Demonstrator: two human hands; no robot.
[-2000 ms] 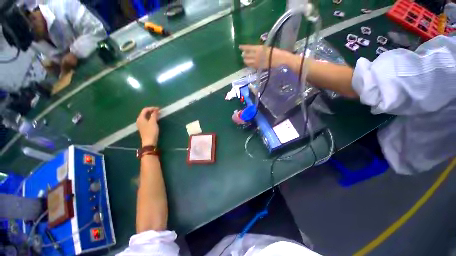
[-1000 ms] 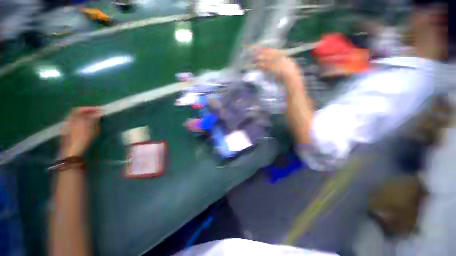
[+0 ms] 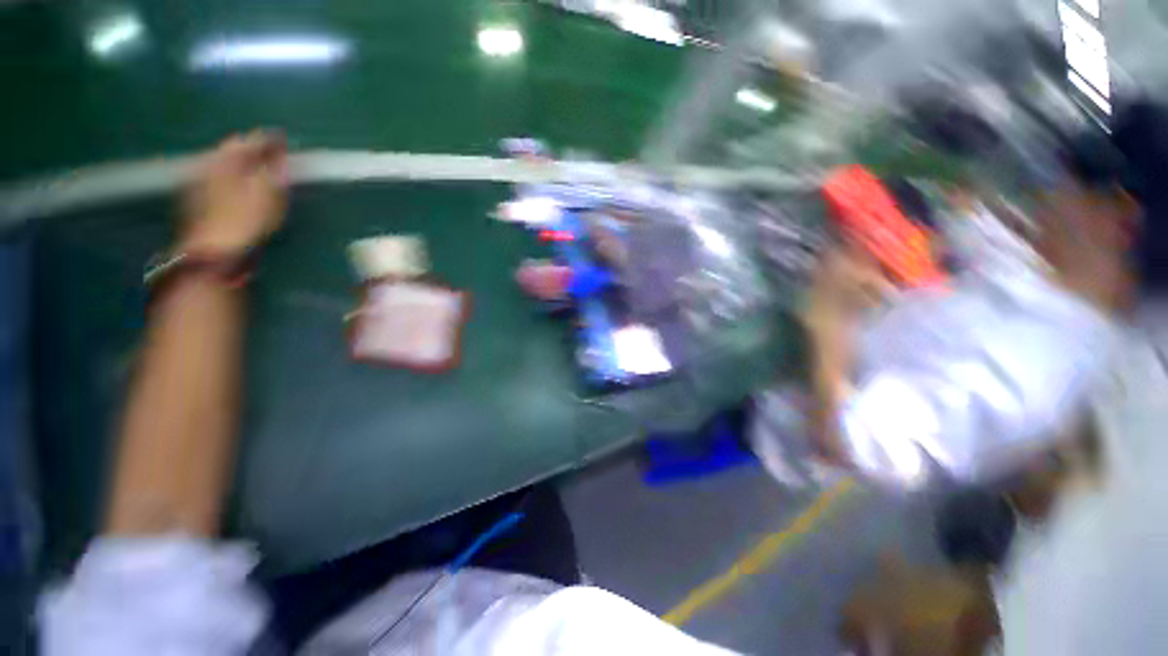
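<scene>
My left hand (image 3: 237,192) is at the pale strip along the green bench, at the upper left, with a dark red cord bracelet at the wrist. Its fingers look curled, but blur hides whether they hold anything. A framed pad (image 3: 410,324), red-brown with a pale centre, lies flat on the bench to the right of my forearm. A small cream pad (image 3: 388,258) lies just behind it. My right hand is not in view.
A blue-fronted controller (image 3: 625,349) with clear plastic around it stands right of the pads, a pink-red blurred item (image 3: 544,278) at its left. Another person's white sleeve (image 3: 948,372) and a red-orange tray (image 3: 884,224) are at the right. A blue cord (image 3: 487,541) crosses below the bench edge.
The view has swung right, and the left machine has nearly left the picture. The other person's arm has moved from beside the controller to the red-orange tray. My left hand remains by the strip.
</scene>
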